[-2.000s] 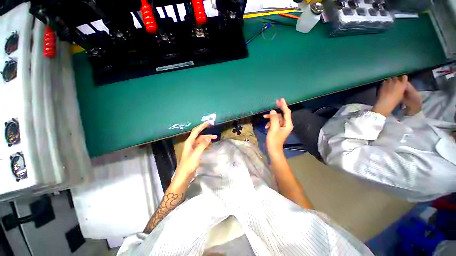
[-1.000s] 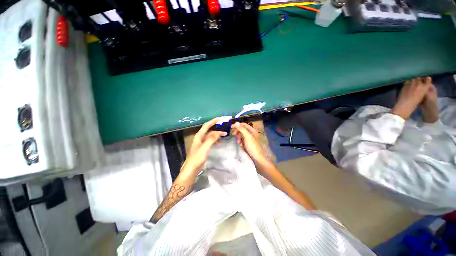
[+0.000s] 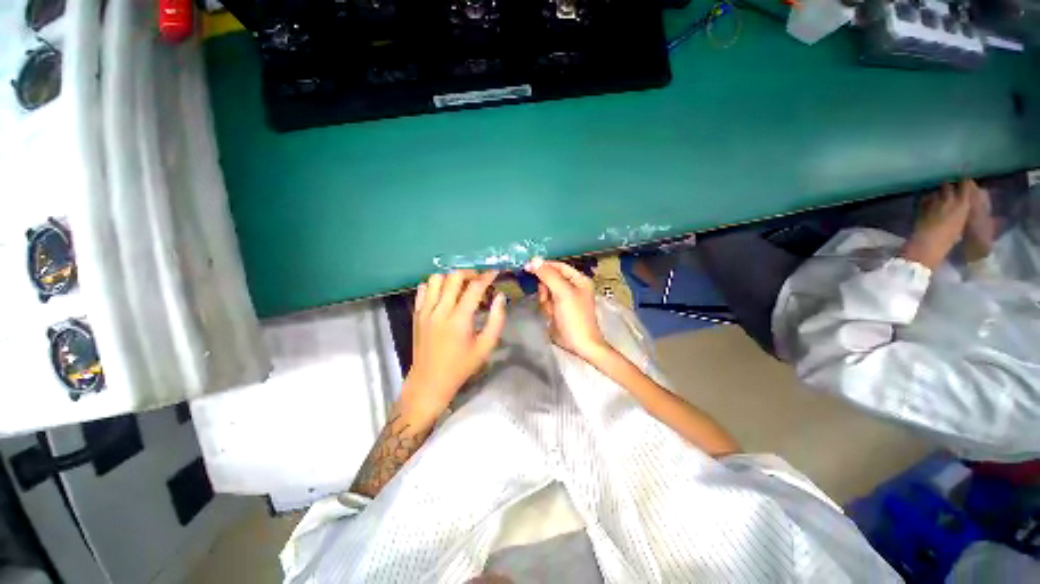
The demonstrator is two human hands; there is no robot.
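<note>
A thin clear or whitish film-like patch (image 3: 496, 256) lies at the front edge of the green mat. My left hand (image 3: 451, 331) is at the bench edge, palm down and fingers a little apart, with its fingertips by this patch; no held part shows. My right hand (image 3: 570, 306) is beside it, thumb and finger close together at a tiny bright spot at the patch's right end. Whether it grips the film is too small to tell. A second whitish patch (image 3: 634, 234) lies further right on the mat edge.
The black clamping fixture (image 3: 468, 57) stands ahead. A stacked white foam tray (image 3: 126, 228) with round watch cases (image 3: 75, 358) is at left. A clear plastic tray (image 3: 921, 34) is at back right. Another person's hands (image 3: 952, 222) are at right.
The dark piece between my hands a second ago no longer shows. My left hand has flattened toward the bench edge. The view has shifted, so the fixture sits higher in the picture.
</note>
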